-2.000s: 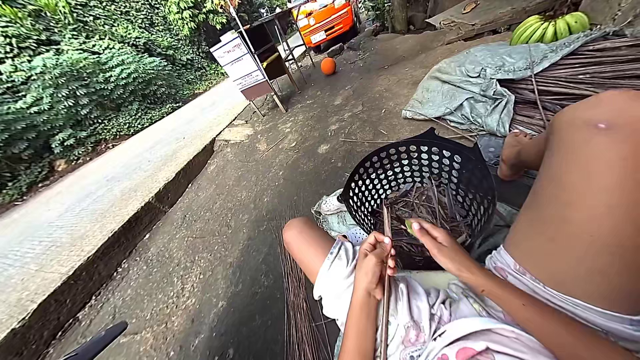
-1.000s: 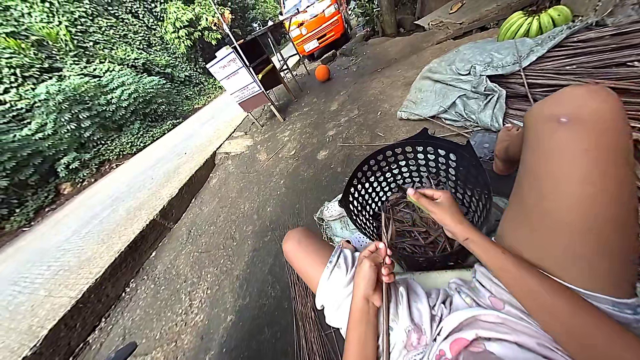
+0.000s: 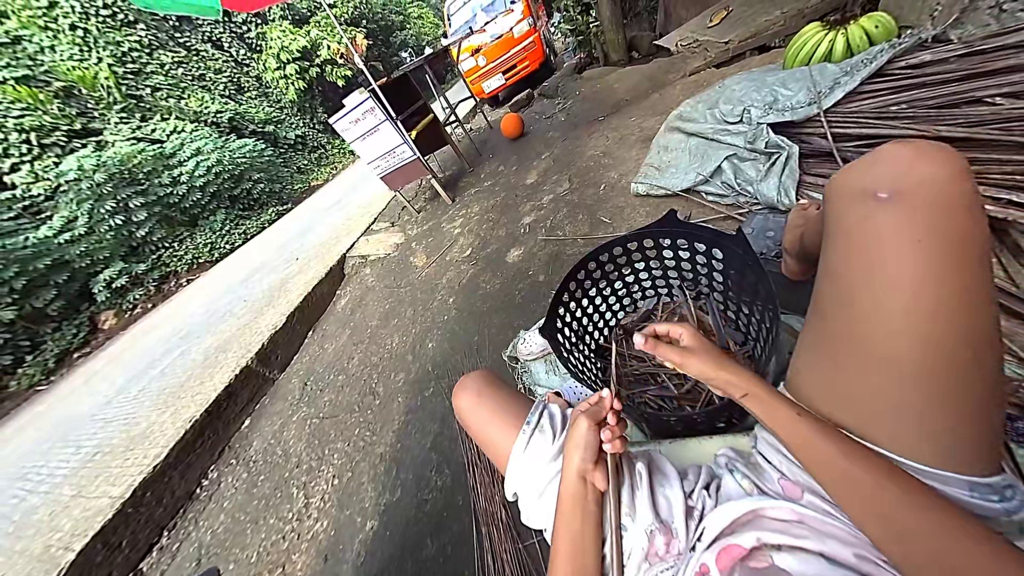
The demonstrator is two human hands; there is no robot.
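Observation:
My left hand is closed around a thin brown stalk, which runs from my lap up to the rim area of a black plastic basket. Above and to the right, my right hand is over the basket, thumb and forefinger pinched together near the stalk's upper tip; whether something small is between them cannot be told. Dry brown scraps lie inside the basket, which has rows of holes in its wall.
Thin brown sticks lie beside my left leg. At the right are a grey-green sack, a large pile of brown stalks and green bananas. Farther off are an orange ball, a sign board and an orange vehicle.
My right hand has moved off to the upper right of the stalk and back left toward its tip. My left hand has stayed on the stalk.

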